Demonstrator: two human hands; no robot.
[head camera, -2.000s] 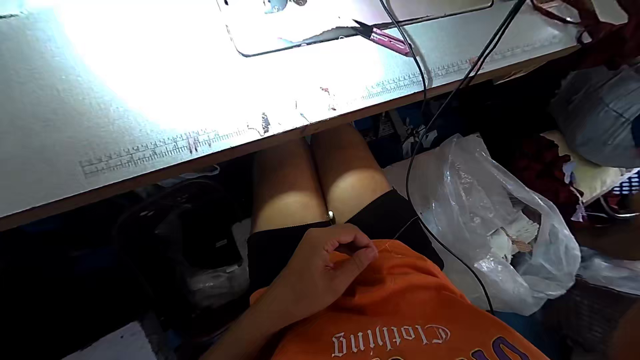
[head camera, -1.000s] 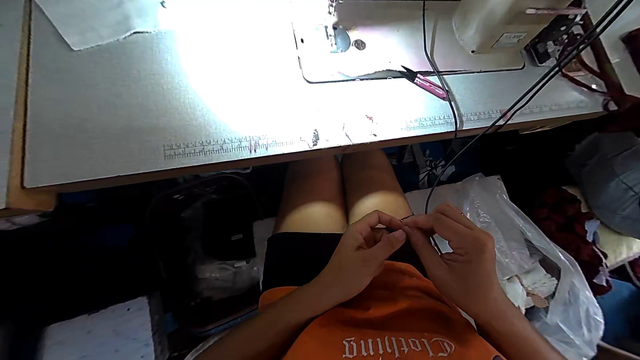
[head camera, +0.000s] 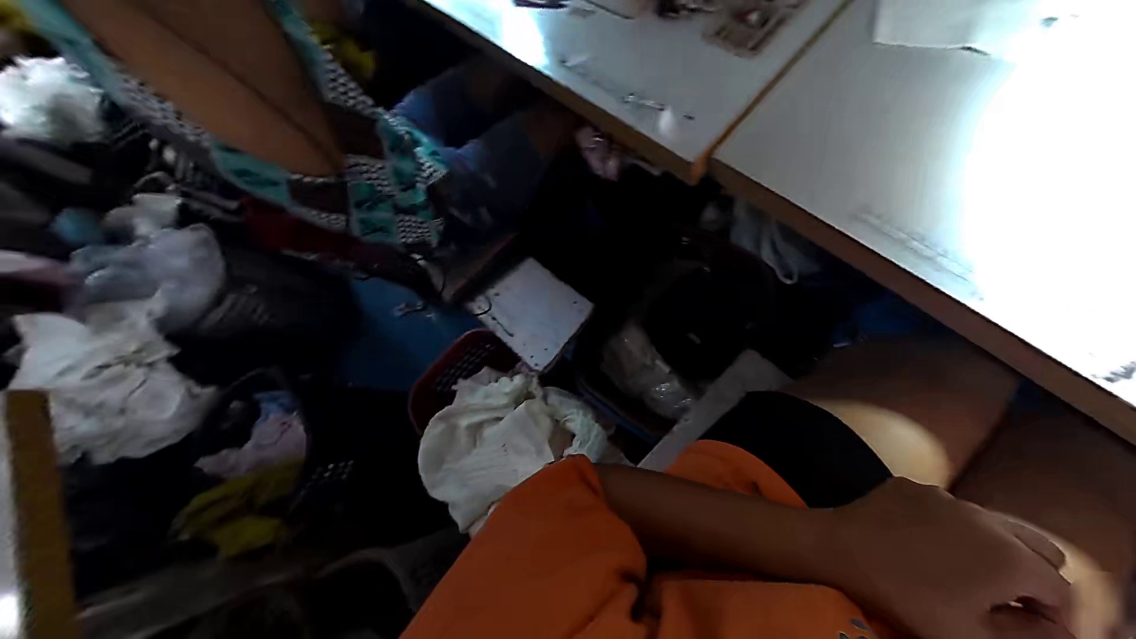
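Note:
My left hand (head camera: 963, 568) is at the lower right, over my lap by my bare thigh (head camera: 896, 444), its fingers curled and partly cut off by the frame's edge. Whether it holds anything cannot be told. My right hand is out of view. Past my thighs runs the edge of the white sewing table (head camera: 852, 169), brightly lit at the right. White cloth (head camera: 497, 435) is heaped in a red plastic basket (head camera: 457, 355) beside my orange sleeve.
Another person's bare arm (head camera: 213, 80) and patterned clothing reach in at the upper left. Piled white fabric (head camera: 106, 382), a yellow cloth (head camera: 240, 510) and a white board (head camera: 532, 311) lie around the floor. Metal parts (head camera: 754, 22) rest on the adjoining table.
The view has swung strongly to the left. One second ago both my hands were together over my lap; now only my left hand shows, still by my lap.

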